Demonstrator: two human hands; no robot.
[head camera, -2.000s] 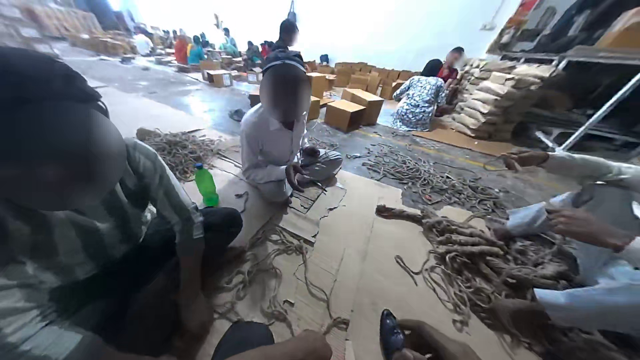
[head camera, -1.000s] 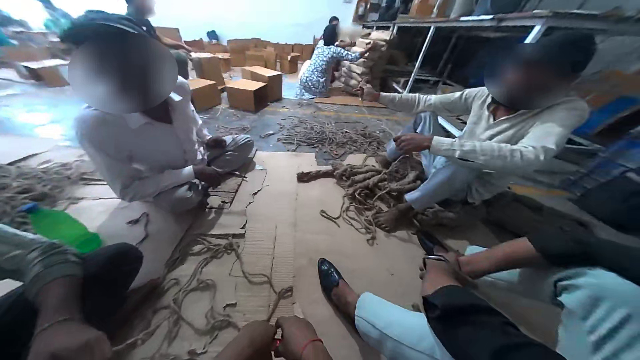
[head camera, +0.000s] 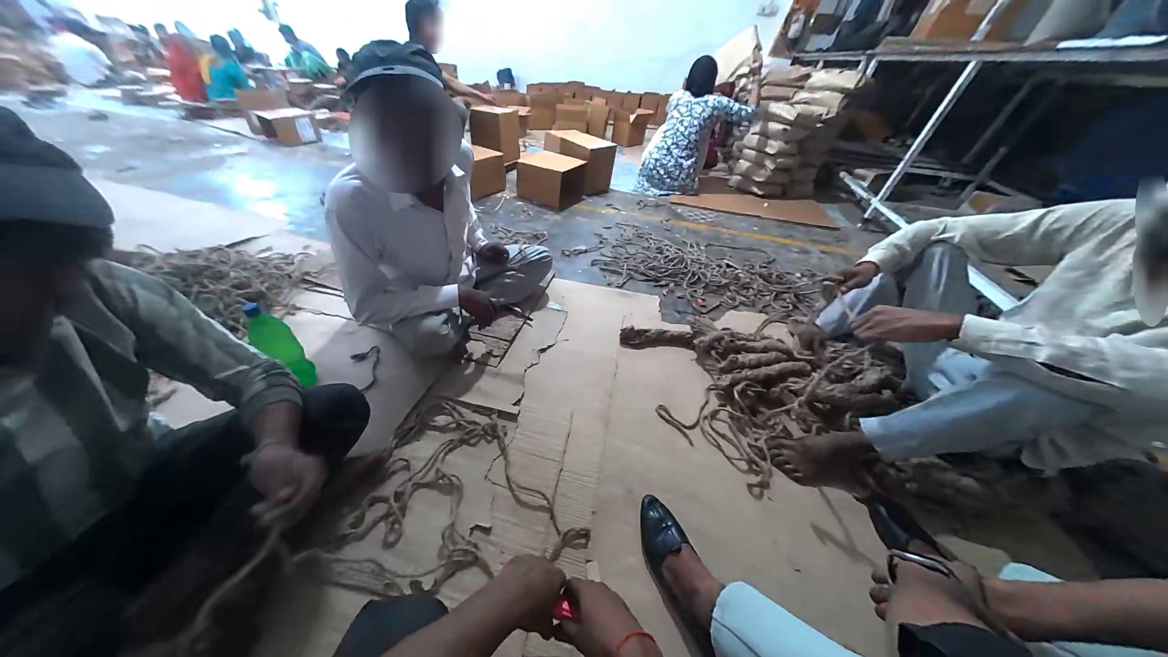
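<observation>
At the bottom centre, my left hand (head camera: 532, 589) is closed, with a strand of brown rope (head camera: 570, 540) rising from its far side. Touching it on the right, my right hand (head camera: 604, 622), a red thread at its wrist, is closed round a small red object (head camera: 567, 609), mostly hidden by the fingers. Loose rope strands (head camera: 447, 497) lie on the cardboard sheet (head camera: 630, 511) ahead and to the left. A larger tangled heap of thick rope (head camera: 776, 365) lies ahead and to the right.
A person in a striped shirt (head camera: 182, 338) handles rope at left. A person in a white shirt (head camera: 392, 246) sits ahead. Another in a pale shirt (head camera: 1049, 283) works rope at right. A green bottle (head camera: 278, 345), a black shoe (head camera: 664, 538) and cardboard boxes (head camera: 551, 180) are around.
The view has swung back toward the left since one second ago. My hands remain together low in view. Two seconds ago they were apart.
</observation>
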